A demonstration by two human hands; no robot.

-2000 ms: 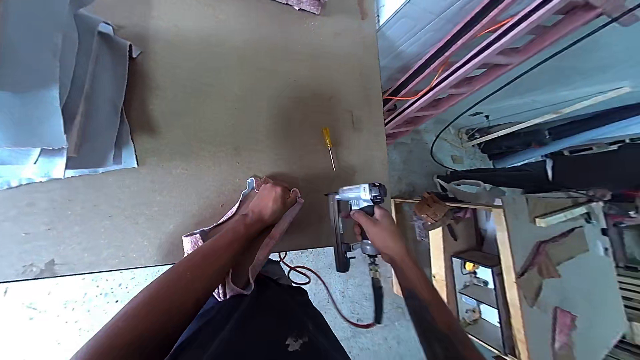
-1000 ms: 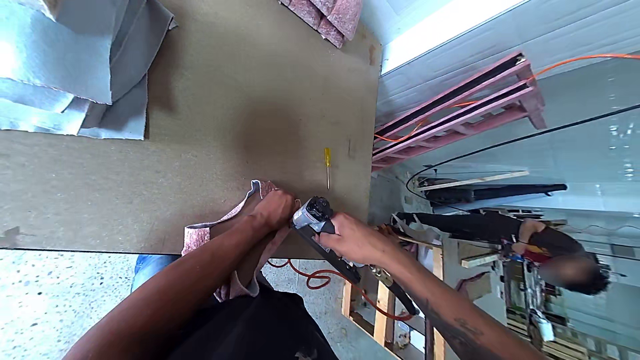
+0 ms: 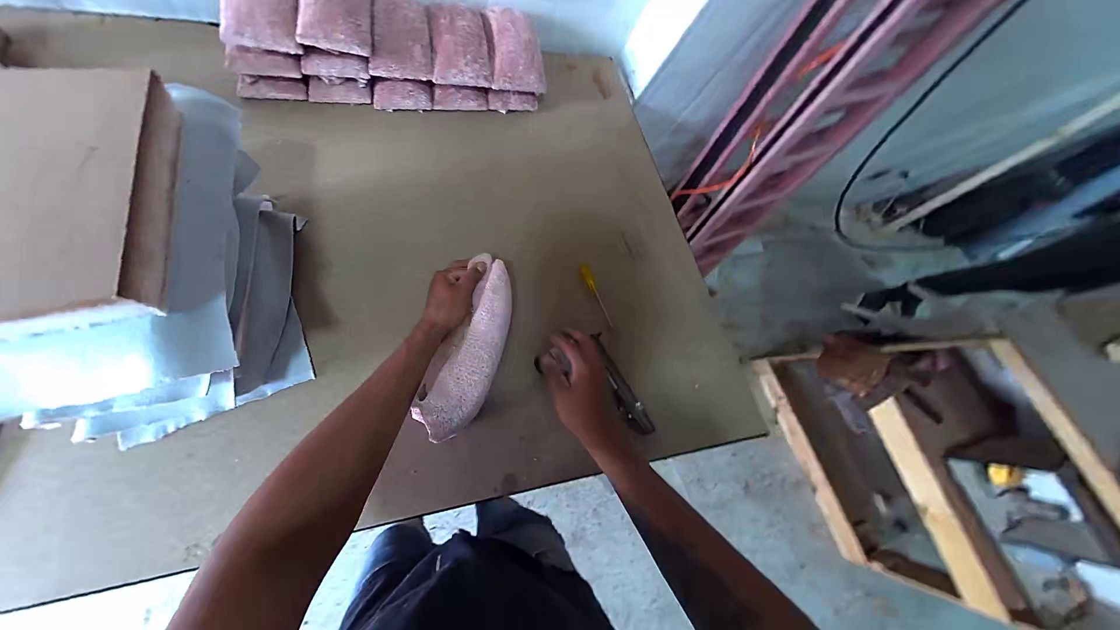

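Note:
My left hand (image 3: pixel 451 297) grips the upper end of a curved, padded piece in pale pink speckled fabric (image 3: pixel 472 367), which rests on the brown tabletop. To its right, my right hand (image 3: pixel 577 381) is curled at a pneumatic staple gun (image 3: pixel 623 385) low over the table. The hand hides the tool's handle, so whether the fingers are closed on it cannot be told. A screwdriver with a yellow handle (image 3: pixel 587 276) lies just above the tool.
Stacked grey fabric sheets (image 3: pixel 267 289) and a brown board-like block (image 3: pixel 70 192) occupy the table's left side. Rows of pink padded pieces (image 3: pixel 402 52) line its far edge. Beyond the right edge stand a pink ladder-like frame (image 3: pixel 787 114) and an open wooden frame (image 3: pixel 936 499).
The staple gun, held at the padded piece one second ago, is now lower over the table on the right. The padded piece has turned, its padded outer side now showing. The view has shifted.

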